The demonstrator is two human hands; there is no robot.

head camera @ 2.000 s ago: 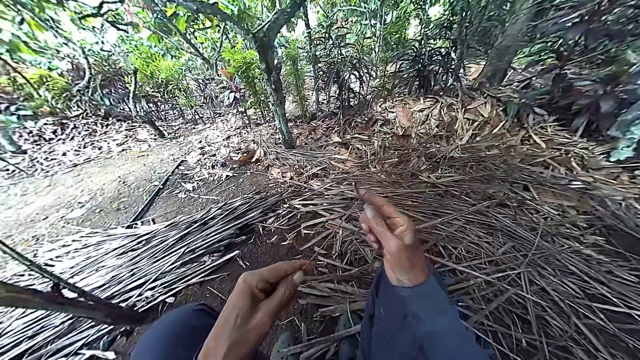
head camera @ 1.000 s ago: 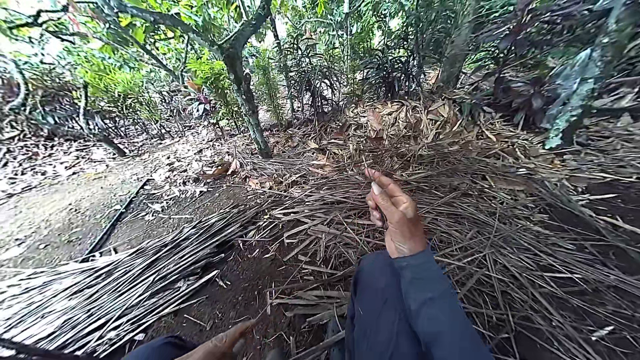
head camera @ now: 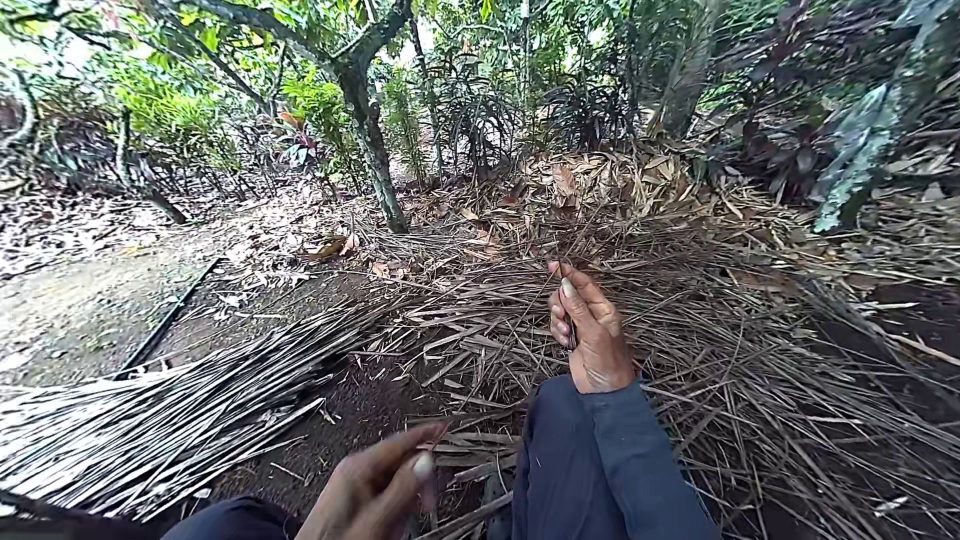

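Note:
My right hand (head camera: 592, 322) is raised at the middle right, its thumb and fingers closed on a thin dark object (head camera: 572, 334), perhaps a small blade or a strip; its kind is unclear. Lower and to the left, my left hand (head camera: 379, 480) is blurred, with thumb and forefinger close together near a thin strand; whether it grips anything cannot be told. Beneath and beyond both hands lie dry palm leaf strips (head camera: 480, 330). A bundle of long dry stalks (head camera: 187, 405) lies on the soil at the left.
A slim tree trunk (head camera: 373, 142) stands ahead, and a lichen-covered trunk (head camera: 862, 157) at the right. A dark pipe or pole (head camera: 169, 319) lies on the ground at the left. Heaped dry leaves (head camera: 600, 180) lie farther back. My knees are close below.
My left hand was near the right one, dropped low to the bottom edge, and has since come back up into view. My right hand stays raised with its fingers closed.

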